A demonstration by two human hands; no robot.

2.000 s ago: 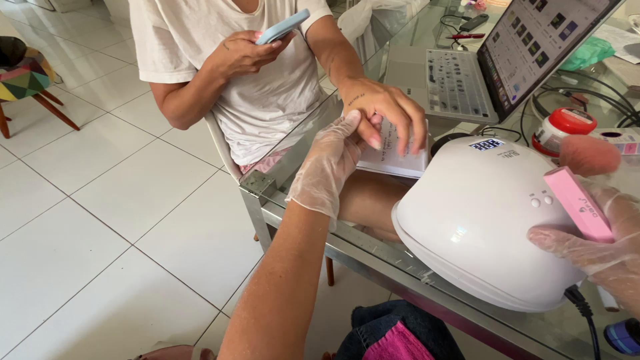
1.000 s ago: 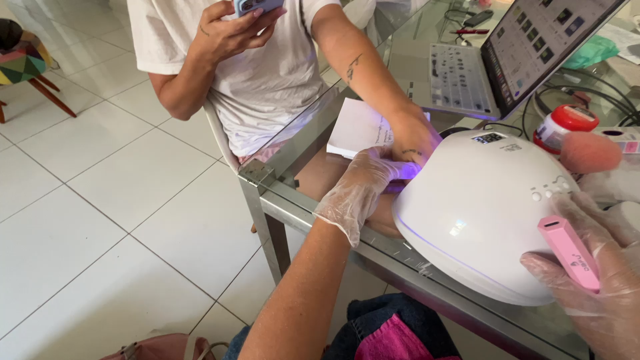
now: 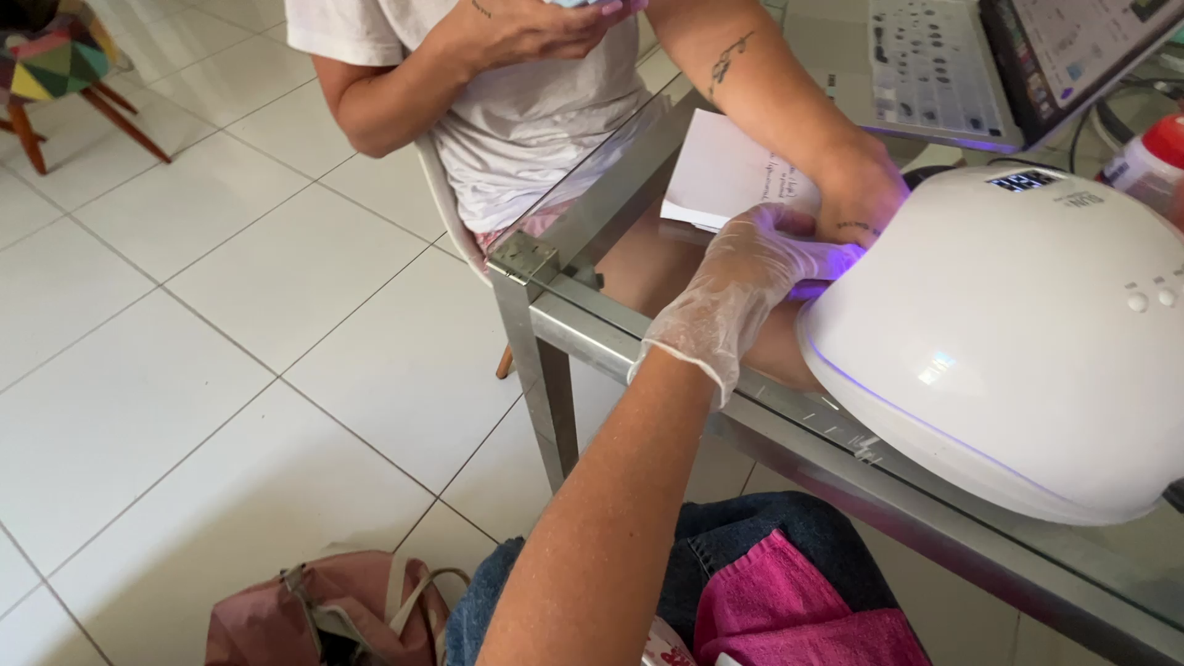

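A white dome-shaped nail lamp (image 3: 999, 342) stands on the glass table, its display lit and violet light glowing under its rim. Another person's hand (image 3: 856, 194) reaches into the lamp's opening. My left hand (image 3: 754, 268), in a clear glove, is at that opening beside this hand; its fingertips are partly hidden, so its hold cannot be told. Under the person's forearm lies a white notepad (image 3: 731, 176) with handwriting. That person's other hand (image 3: 536, 32) holds a phone at the top edge. My right hand is out of view.
An open laptop (image 3: 934, 74) stands behind the lamp, with a red-lidded jar (image 3: 1165, 148) at the right edge. The table's metal frame (image 3: 592, 333) runs below my left wrist. A magenta towel (image 3: 786, 601) lies on my lap; a pink bag (image 3: 305, 610) is on the floor.
The other person's hand has gone from my left hand into the lamp, and violet light has come on. My right hand, earlier at the lamp with a pink device, has left the view.
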